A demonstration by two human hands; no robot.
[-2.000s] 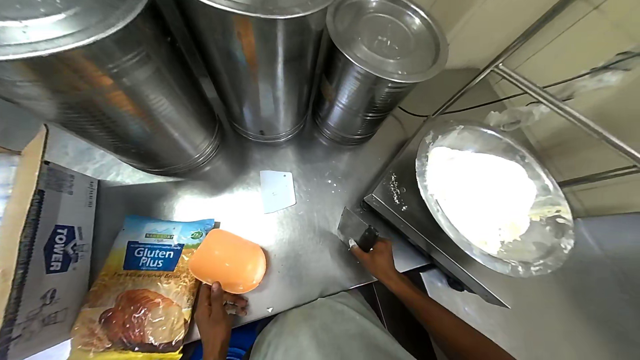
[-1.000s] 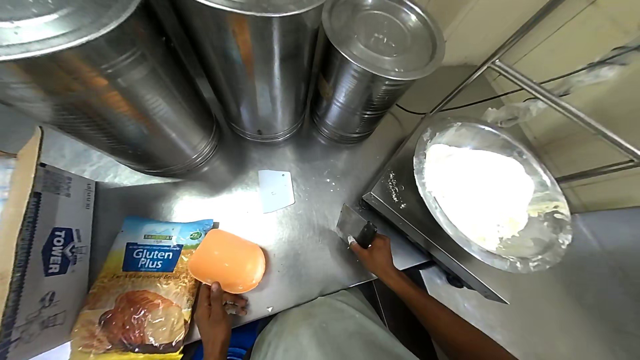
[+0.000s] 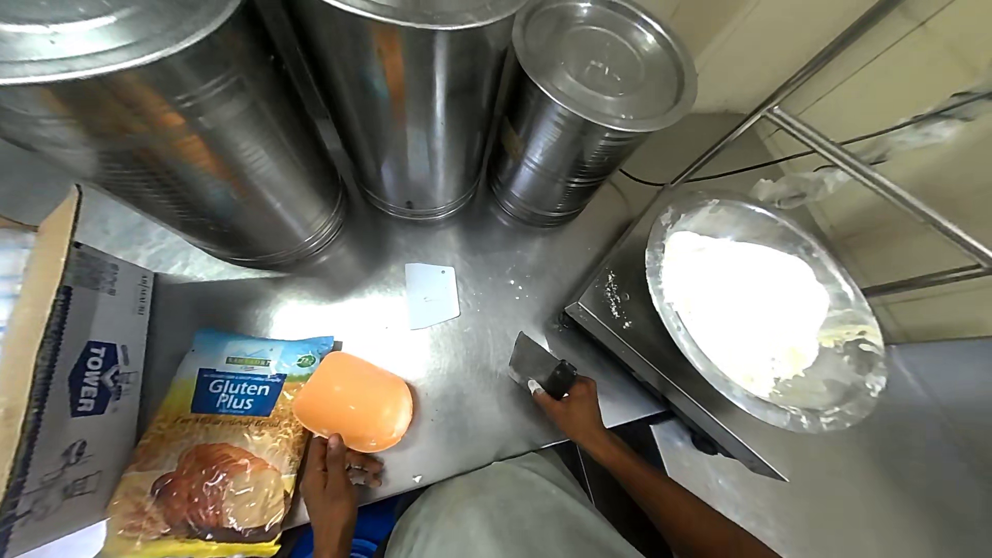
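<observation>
My right hand (image 3: pixel 572 407) grips the dark handle of a bench scraper (image 3: pixel 535 363), its metal blade at the steel tabletop. At the near edge of an orange plastic bowl (image 3: pixel 354 401) is my left hand (image 3: pixel 333 473), thumb up against the rim; whether it grips the bowl cannot be told. The bowl overlaps the side of a Gluten Plus bag (image 3: pixel 225 449). A white plastic dough scraper (image 3: pixel 432 295) lies flat between the hands, farther back. To the right, a steel bowl (image 3: pixel 852 333) of white powder (image 3: pixel 744 302) rests on a metal-topped unit (image 3: pixel 620 310).
Large lidded steel canisters (image 3: pixel 248 155), (image 3: pixel 411 108) and a smaller one (image 3: pixel 558 147) line the back. An open cardboard box (image 3: pixel 101 372) stands at the left. Metal rails (image 3: pixel 876 174) and a black cable (image 3: pixel 721 177) run at the upper right.
</observation>
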